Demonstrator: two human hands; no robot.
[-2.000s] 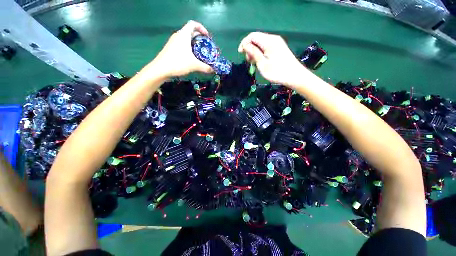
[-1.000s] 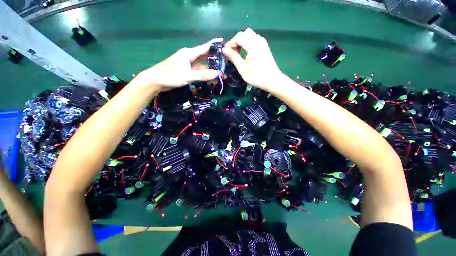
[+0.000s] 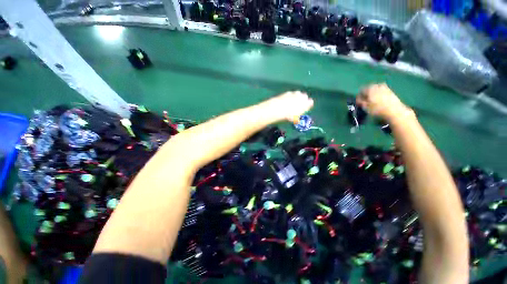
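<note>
My left hand (image 3: 294, 106) has its fingers closed on a small round silver-blue unit (image 3: 303, 123) with a pale lead, above the green bench behind the heap. My right hand (image 3: 381, 101) is blurred, fingers curled, at a small dark part (image 3: 354, 114) with a pale lead hanging down; its grip is partly hidden. The two parts are apart. Below is a large heap of black housings (image 3: 286, 174) with red leads and green-teal round ends. More silver-blue round units (image 3: 75, 130) are piled at the left.
A pale metal post (image 3: 72, 69) slants across the upper left. A lone black housing (image 3: 139, 58) lies on the green bench (image 3: 222, 61). More black parts (image 3: 333, 36) line the far ledge. A clear plastic-wrapped bundle (image 3: 453, 52) is upper right, a blue tray (image 3: 10, 145) at left, beside another person's arm (image 3: 11, 244).
The view has tilted up and shifted, showing the far ledge. My hands, together at one unit a second ago, have separated, each now at its own part, farther right in the picture.
</note>
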